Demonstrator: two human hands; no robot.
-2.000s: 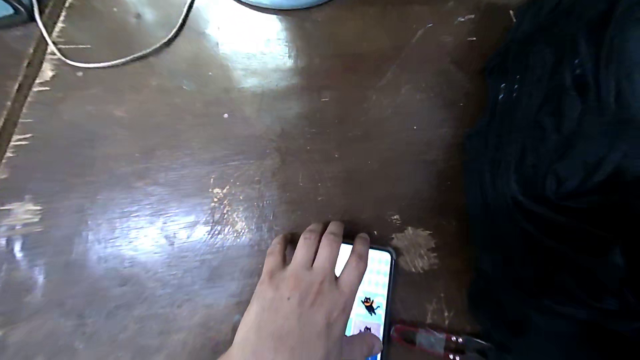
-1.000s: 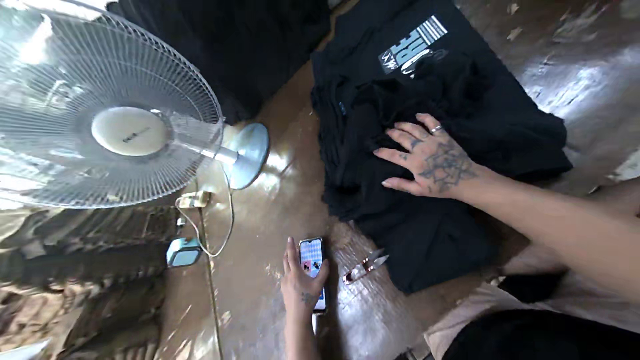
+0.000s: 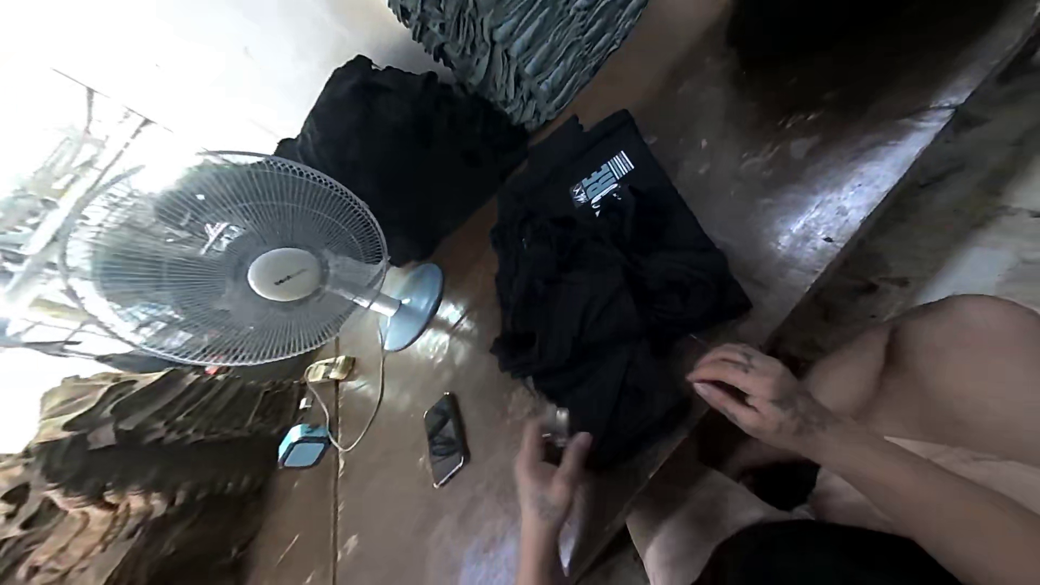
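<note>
Blurred by motion, my left hand [image 3: 548, 479] is low in the view, with thumb and forefinger apart around a small shiny thing [image 3: 557, 422] beside the black cloth. Whether the fingers touch it is unclear. My right hand [image 3: 756, 394] is at the right edge of the black garments [image 3: 601, 292], its fingers bent and close together. A fine line shows near its fingertips, too faint to name. The garments lie in a rumpled heap, with a pale print [image 3: 601, 180] on the upper part. Left of my left hand lies a smartphone [image 3: 446, 439] with a dark screen.
A desk fan [image 3: 284, 275] stands on the wooden table [image 3: 390, 520], beside a cable and a light-blue box-shaped device [image 3: 304, 446]. Beyond are a black cloth pile [image 3: 414, 154] and a grey-blue stack of fabric [image 3: 536, 49]. Brown fabric stacks [image 3: 154, 439] lie at lower left.
My left hand has left the smartphone and moved right, toward the black cloth. The phone's lit screen has gone dark. My right hand has come off the garments to their edge nearer me.
</note>
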